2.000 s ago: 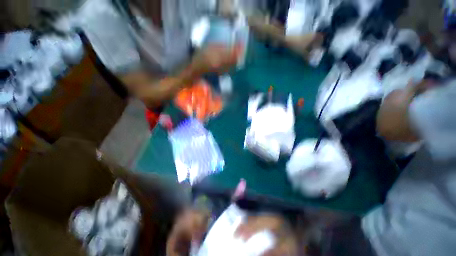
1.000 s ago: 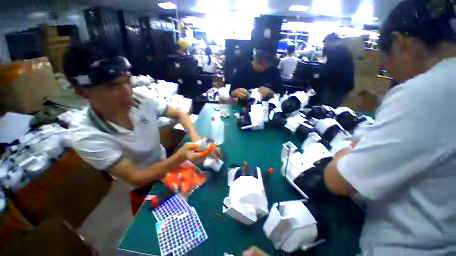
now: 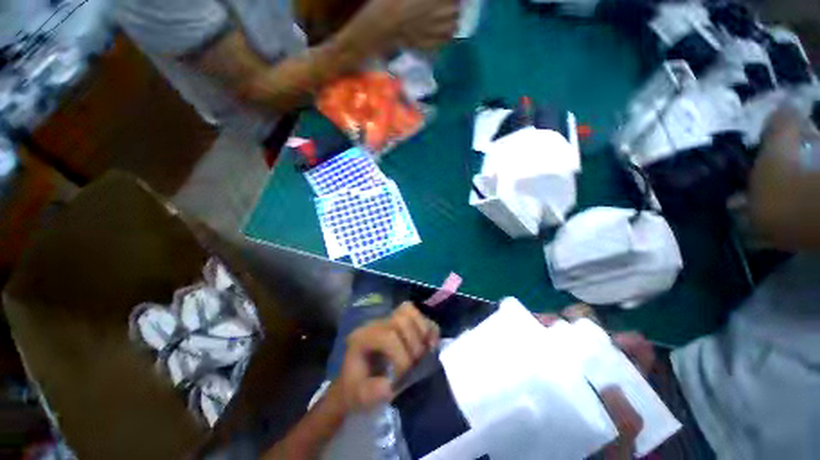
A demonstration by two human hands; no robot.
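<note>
A white camera housing [image 3: 530,386] with a black part lies in front of me at the bottom edge, tilted and partly cut off. My right hand [image 3: 629,395] holds its right side; much of the hand is hidden behind the white panels. My left hand [image 3: 388,350] is beside its left side with bent fingers; whether it holds anything is unclear. Some clear plastic [image 3: 387,433] shows below my left hand.
On the green table [image 3: 441,180] are two more white cameras [image 3: 530,180] [image 3: 616,254], dotted sticker sheets [image 3: 364,216], a bag of orange pieces [image 3: 373,108] and a pink strip [image 3: 445,289]. An open carton [image 3: 72,269] holds bagged cameras. People's arms show at upper left and right.
The view has swung from the hall back down to the table edge and my lap. Both my hands and the white camera in front of me are now in view.
</note>
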